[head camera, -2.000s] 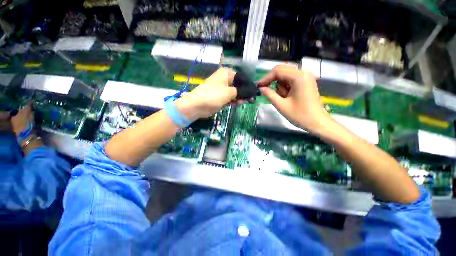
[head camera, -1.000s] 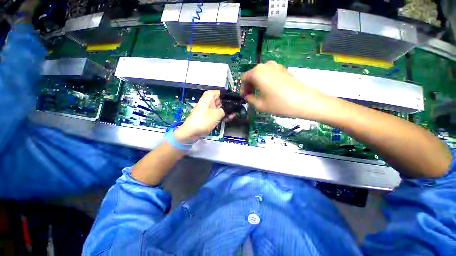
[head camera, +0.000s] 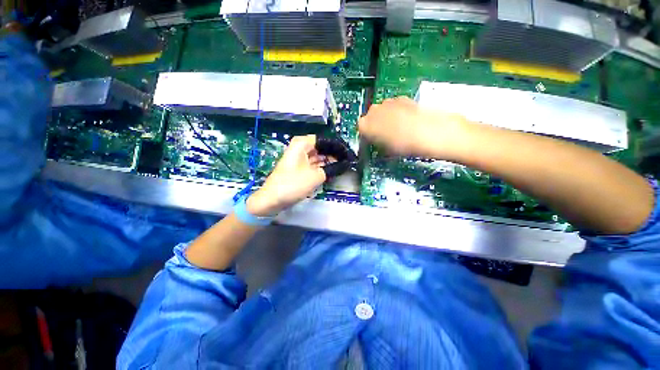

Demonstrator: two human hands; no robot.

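Note:
My left hand (head camera: pixel 288 175) holds a dark cluster of black components (head camera: pixel 334 157) over the gap between two boards. A light blue strap (head camera: pixel 250 211) is on that wrist. My right hand (head camera: pixel 391 128) is just right of the cluster, over the left edge of the right green circuit board (head camera: pixel 434 195). Its fingers are bent together and blurred; whether they hold a part cannot be told. The left green circuit board (head camera: pixel 224 148) lies behind my left hand.
Long white-silver bars (head camera: pixel 242 95) and finned heat sinks (head camera: pixel 289 30) with yellow strips (head camera: pixel 304 55) stand on the boards. A metal rail (head camera: pixel 434 230) runs along the near side. A blue cord rises from my left wrist. Another person's blue sleeve (head camera: pixel 43 231) is at the left.
My hands have come down and nearer over the boards from beneath the bins. Since a second ago my right hand has moved slightly right, away from the cluster in my left hand.

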